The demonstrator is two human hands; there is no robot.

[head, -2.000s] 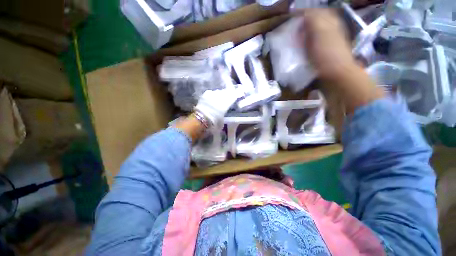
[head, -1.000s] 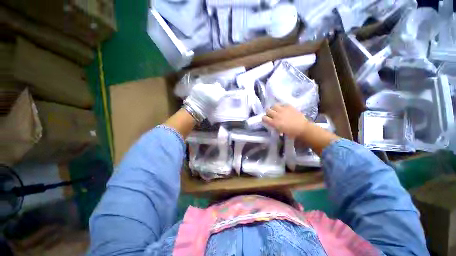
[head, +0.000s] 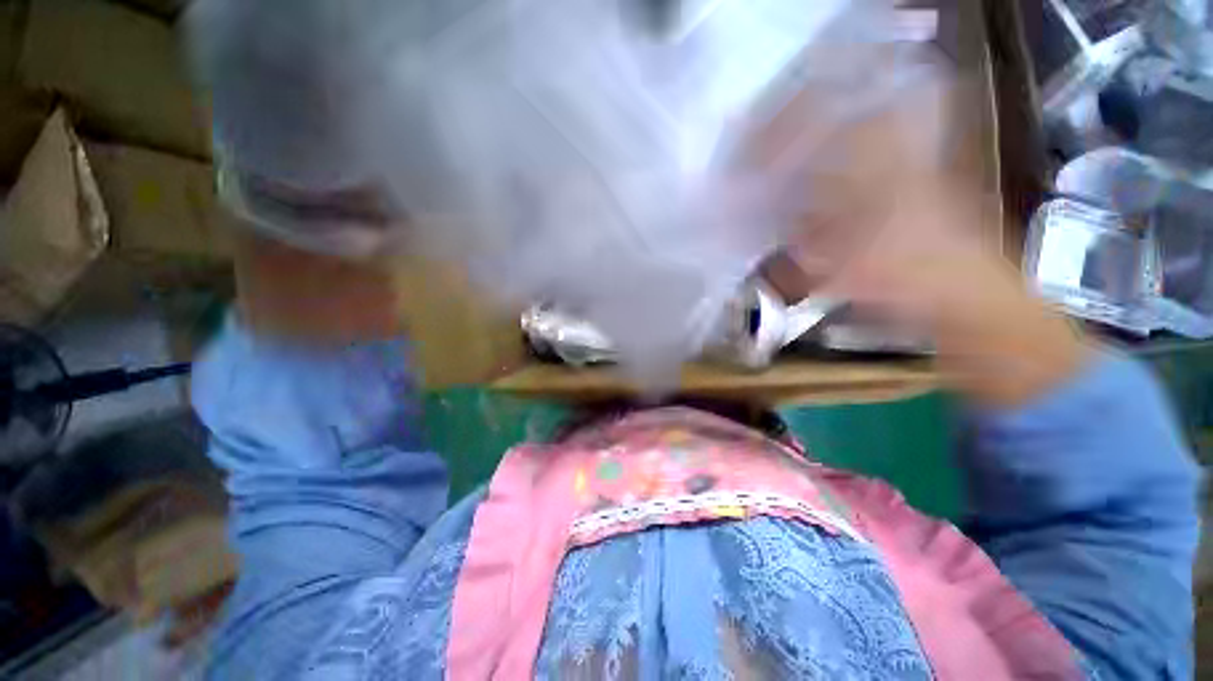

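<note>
A large whitish, partly translucent plastic mass [head: 585, 146], strongly blurred, is up close to the camera between my hands. I cannot tell if it is a bag or wrapped parts. My gloved left hand [head: 299, 146] is at its left side, blurred into it. My bare right hand [head: 871, 213] grips its right side, also blurred. Below it, the brown carton [head: 798, 382] shows its near edge, with a few clear-wrapped white parts [head: 569, 335] inside. The rest of the carton is hidden.
More wrapped white parts [head: 1093, 262] are piled at the right. Brown cartons [head: 153, 200] are stacked at the left, with a fan [head: 29, 395] below them. The pink apron [head: 665, 466] is at the carton's near side. Green floor shows beyond its edge.
My hands were down among the wrapped parts in the carton. They have come up and apart, with the whitish plastic mass lifted between them, covering most of the carton.
</note>
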